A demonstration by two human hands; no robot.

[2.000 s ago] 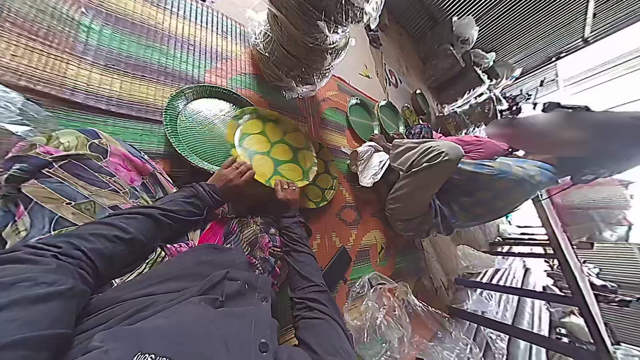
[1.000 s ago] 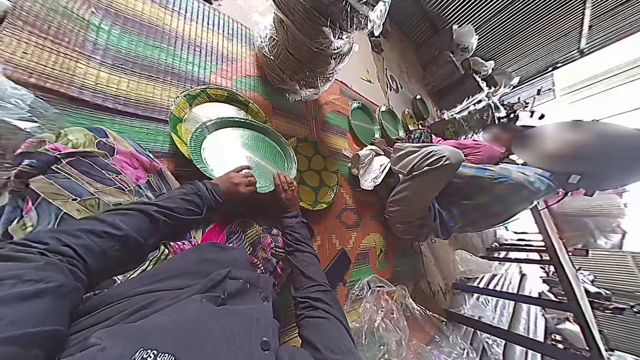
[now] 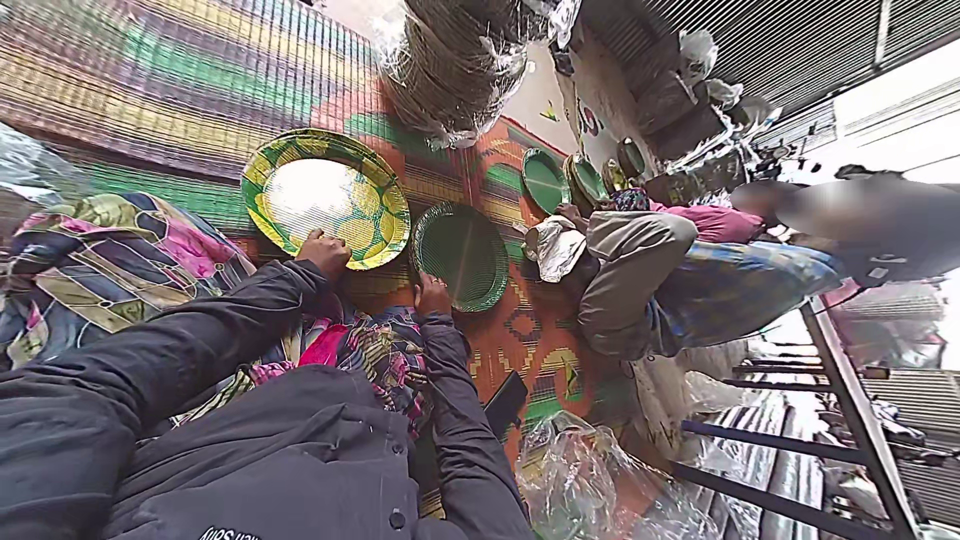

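Observation:
A stack of round plates [image 3: 322, 196], its top one yellow and green with a shiny glare, lies on the woven mat in front of me. My left hand [image 3: 325, 253] rests on the near rim of this stack, its fingers over the edge. To the right, a dark green plate with a ridged rim [image 3: 460, 256] lies on the mat. My right hand [image 3: 433, 294] touches the near left edge of that green plate. Whether either hand grips its rim cannot be told.
Across from me a person [image 3: 637, 277] sits beside more green plates [image 3: 545, 180]. A plastic-wrapped bundle [image 3: 454, 67] stands beyond the plates. Crumpled clear plastic [image 3: 585, 465] and a dark flat object [image 3: 507, 401] lie at the lower right. The striped mat [image 3: 187, 75] spreads to the upper left.
Both hands were together on the green plate over the stack. Now they are apart, and a green plate lies on the right, where a yellow-and-green one showed before.

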